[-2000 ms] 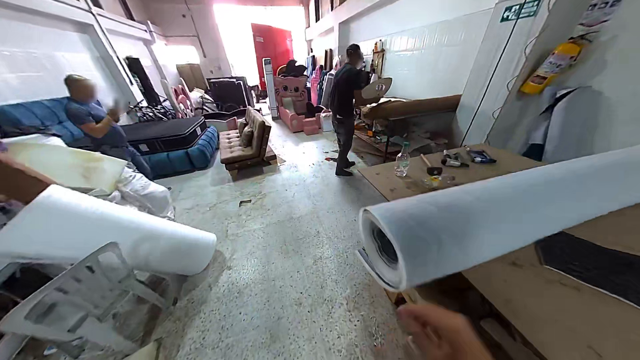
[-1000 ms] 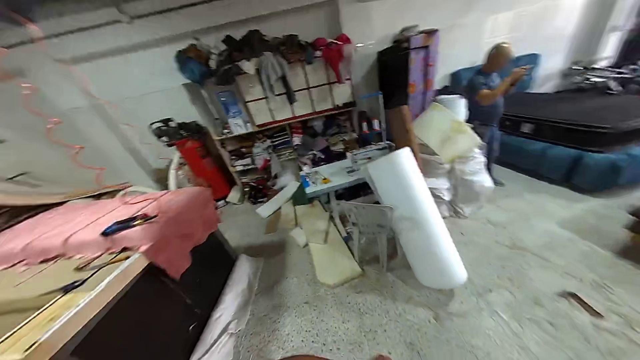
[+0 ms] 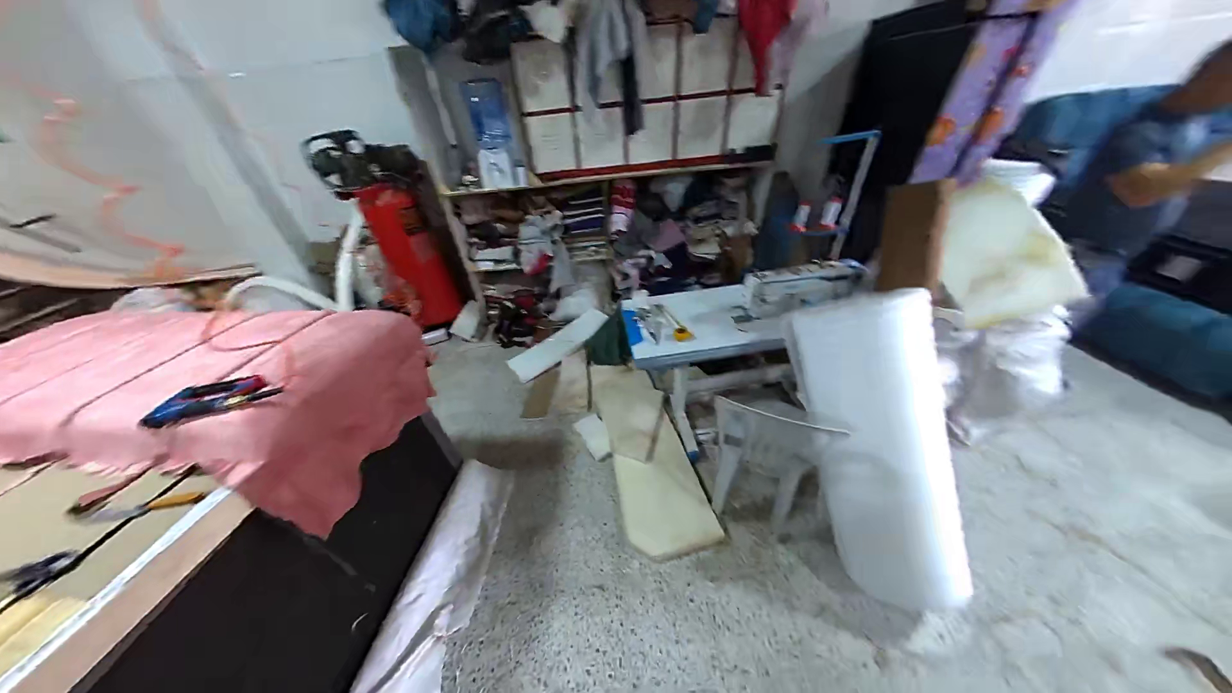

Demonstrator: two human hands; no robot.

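Neither of my hands is in the head view. At the left, pink fabric (image 3: pixel 327 385) drapes over a large dark-sided frame, and a blue staple gun (image 3: pixel 207 399) lies on the fabric. Nearer, a tool with a yellow handle (image 3: pixel 175 500) rests on the beige surface. Right of centre, a thick roll of white foam sheeting (image 3: pixel 890 462) leans upright beside a white plastic chair (image 3: pixel 775 448). Behind them stands a sewing machine (image 3: pixel 804 279) on a white table (image 3: pixel 707 322) with small tools.
Pieces of yellowish foam (image 3: pixel 659 496) lie on the speckled floor. A red cylinder (image 3: pixel 409 255) stands near shelves of folded fabric (image 3: pixel 654 226). A rolled light sheet (image 3: pixel 443 568) lies along the dark frame. At the right edge is a blurred person (image 3: pixel 1160 154) near blue upholstery (image 3: pixel 1155 337).
The view has swung far to the left and come closer to the sewing table. The hand near the white roll two seconds ago is out of view.
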